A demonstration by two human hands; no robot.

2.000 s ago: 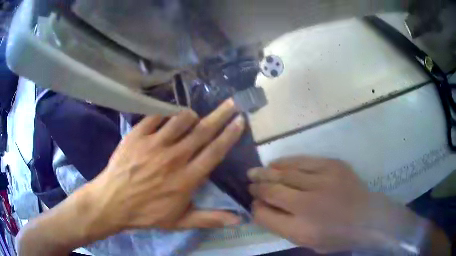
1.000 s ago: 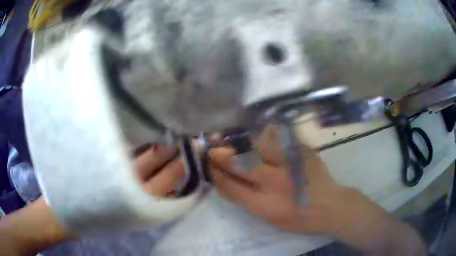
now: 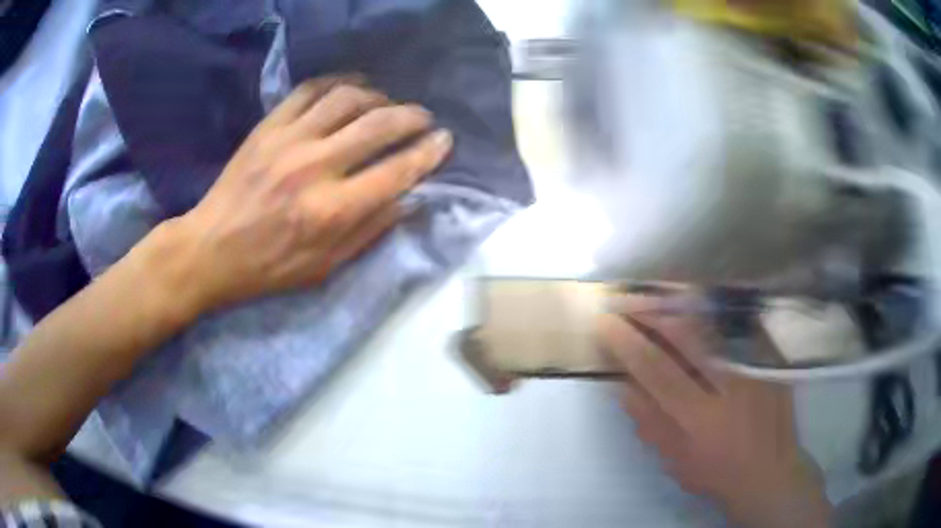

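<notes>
Dark shell fabric (image 3: 413, 62) lies at the upper left, over a pale grey-blue lining panel (image 3: 299, 351). My left hand (image 3: 299, 186) rests palm down on the fabric, fingers slightly spread and pointing right, not gripping it. My right hand (image 3: 712, 402) is blurred, below the sewing machine head (image 3: 722, 144), with its fingertips by the cream needle plate area (image 3: 542, 325). The head partly hides those fingertips, so I cannot tell whether they hold anything.
The white curved guard (image 3: 867, 361) crosses in front of the right hand's area. Black-handled scissors (image 3: 887, 423) lie at the right. A yellow bundle (image 3: 774, 15) sits on top of the head. The white table's front edge (image 3: 413, 510) curves along the bottom.
The view has swung left, so the machine head now stands at the right. The fabric has come away from the needle area to the left, under my left hand. My right hand stays near the needle.
</notes>
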